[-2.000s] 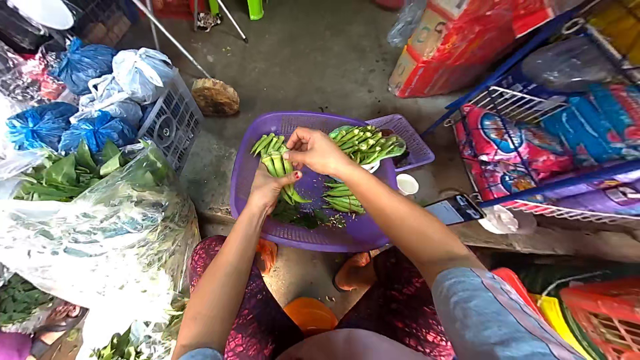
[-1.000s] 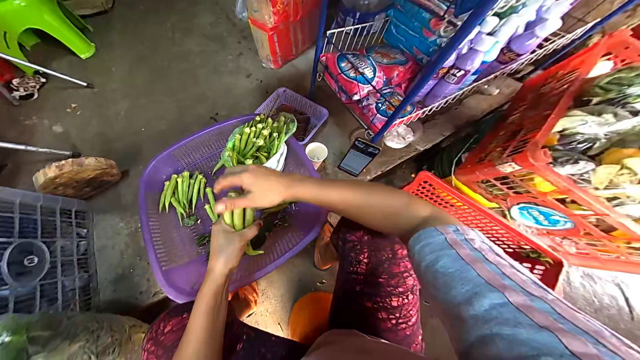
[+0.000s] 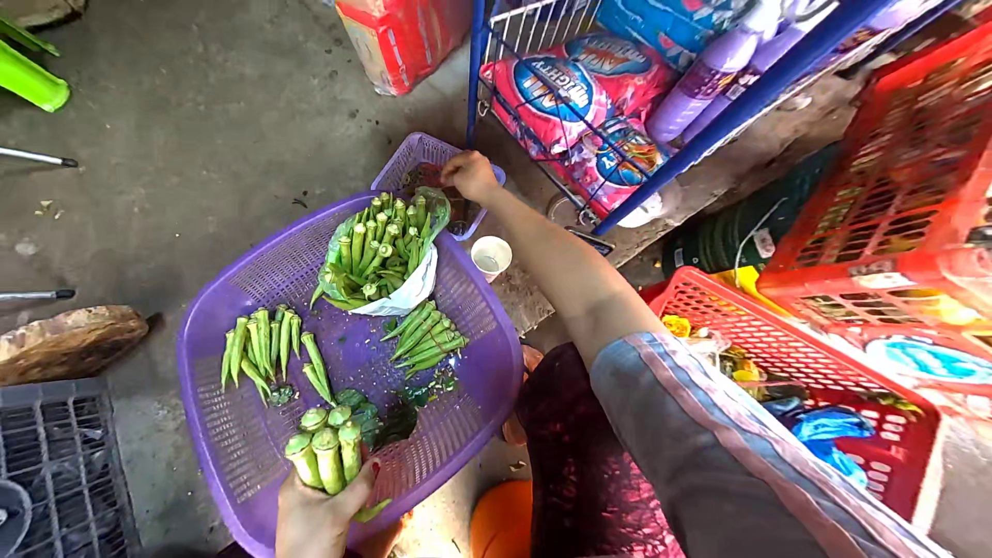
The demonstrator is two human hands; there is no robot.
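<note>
My left hand (image 3: pixel 322 504) is closed around a bundle of okra pods (image 3: pixel 329 453), stem ends up, over the near edge of a large purple plastic basket (image 3: pixel 194 341). Reaching forward, my right hand (image 3: pixel 471 177) is at a smaller purple basket (image 3: pixel 403 159) behind the large one; its fingertips are over dark contents, and whether they grip anything is unclear. Inside the large basket are a plastic bag full of okra (image 3: pixel 380 248), a bunched pile of okra (image 3: pixel 426 339) at right, and loose okra pods (image 3: pixel 260 345) at left.
A white cup (image 3: pixel 490 254) stands beside the baskets. At right are a blue wire rack (image 3: pixel 674 174) with detergent packs (image 3: pixel 554 97) and red plastic crates (image 3: pixel 798 356). A grey crate (image 3: pixel 58 457) and a round wooden slab (image 3: pixel 70 341) lie left, an orange stool (image 3: pixel 504 519) below.
My right hand has left the okra in my left hand and moved forward to the small purple basket. My left hand still holds its bundle. The view has swung to the right since two seconds ago.
</note>
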